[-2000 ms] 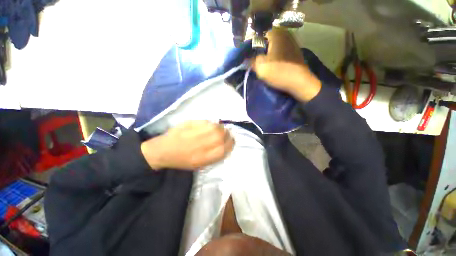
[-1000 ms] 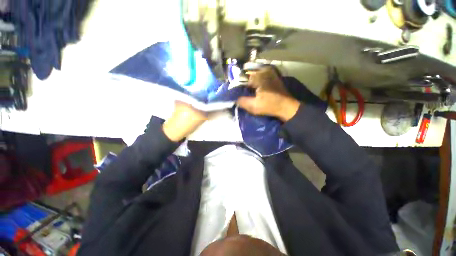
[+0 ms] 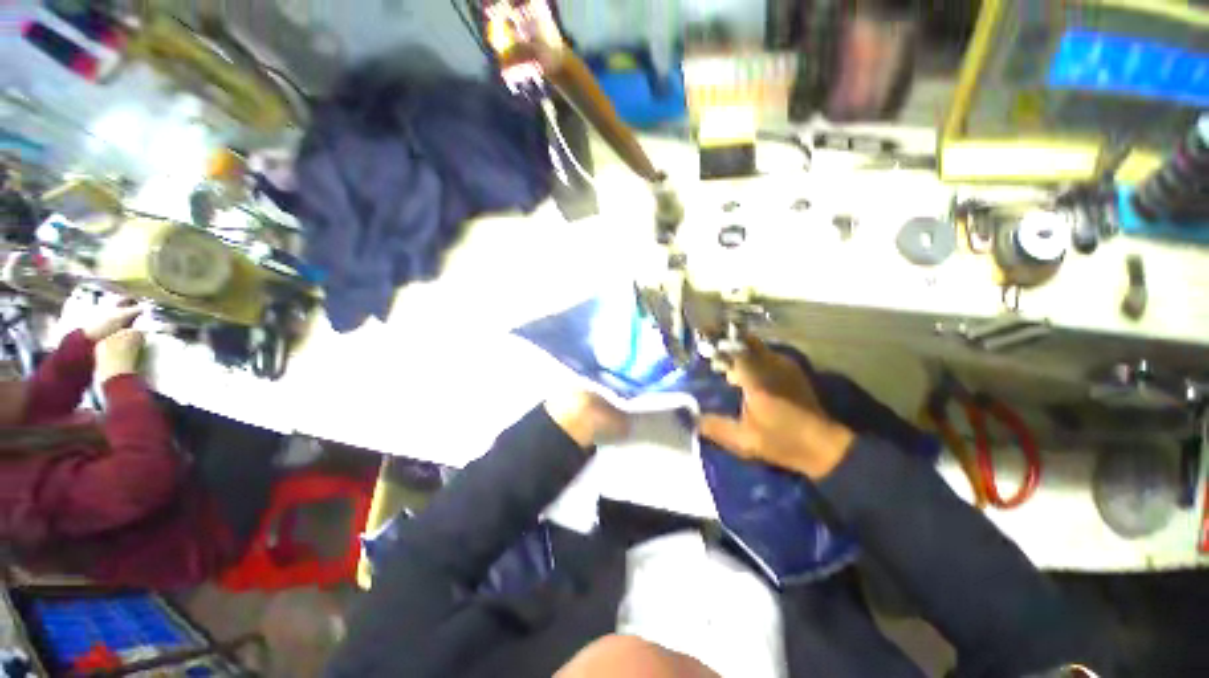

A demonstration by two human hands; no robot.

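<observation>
A shiny navy panel [image 3: 776, 510] with a pale edge lies on the white table and hangs over its front edge. My right hand [image 3: 782, 413] presses on it just right of the needle area of the sewing machine [image 3: 862, 285]. My left hand [image 3: 586, 416] is at the panel's pale edge, left of the needle, partly blurred, its fingers on the cloth. Bright light falls on the part of the panel behind my left hand. The needle itself is too blurred to tell.
A dark navy fabric heap [image 3: 398, 172] lies at the back left. Red-handled scissors [image 3: 1001, 457] and a grey disc [image 3: 1135, 487] lie right. Another person's red sleeve [image 3: 133, 444] is by a machine [image 3: 179, 265] at left. A red object [image 3: 298, 530] is below the table.
The view has tilted up and left, showing the neighbouring person and fabric heap. My left hand has moved from near my lap up to the panel's edge by the needle; my right hand stays beside the needle.
</observation>
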